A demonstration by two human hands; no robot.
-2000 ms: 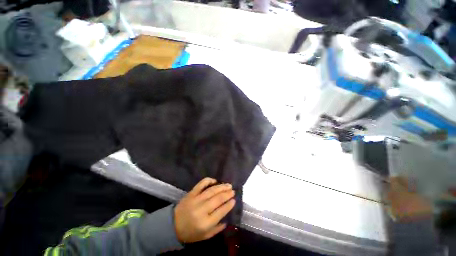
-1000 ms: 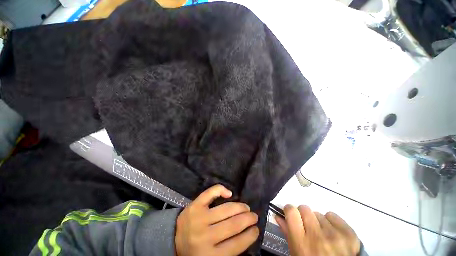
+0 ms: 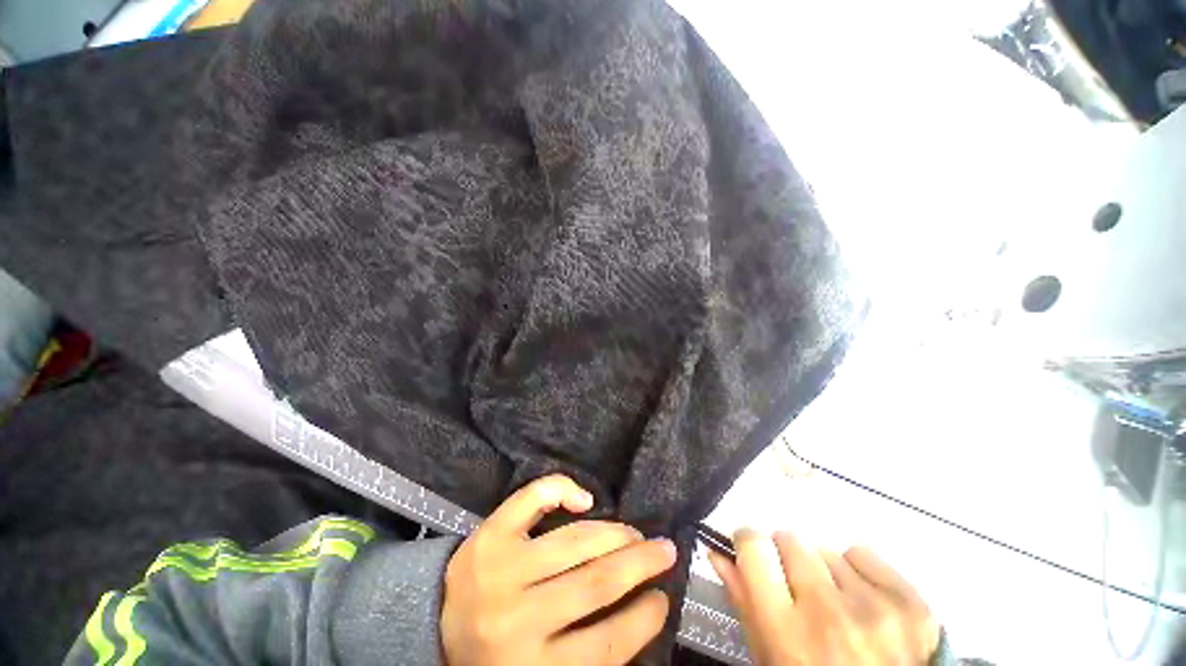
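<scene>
A dark mottled garment piece (image 3: 429, 260) lies in a wide heap over the left and middle of the machine table and hangs over its front edge. My left hand (image 3: 566, 579) grips its narrow lower end at the table edge, fingers curled over the cloth. My right hand (image 3: 826, 599) is just right of it, fingers closed on a slim dark tool (image 3: 715, 539), whose tip touches the cloth's edge. Most of the tool is hidden in my fingers, so I cannot tell its kind.
A measuring tape strip (image 3: 371, 481) runs along the front edge of the white table (image 3: 897, 429). The white machine head (image 3: 1093, 260) stands at the right. A thin dark line crosses the table at lower right. Red and yellow handles (image 3: 63, 354) show at far left.
My right hand came from the far right to beside my left hand, now with the dark tool. The view moved closer to the cloth. In the last second both hands stay nearly in place.
</scene>
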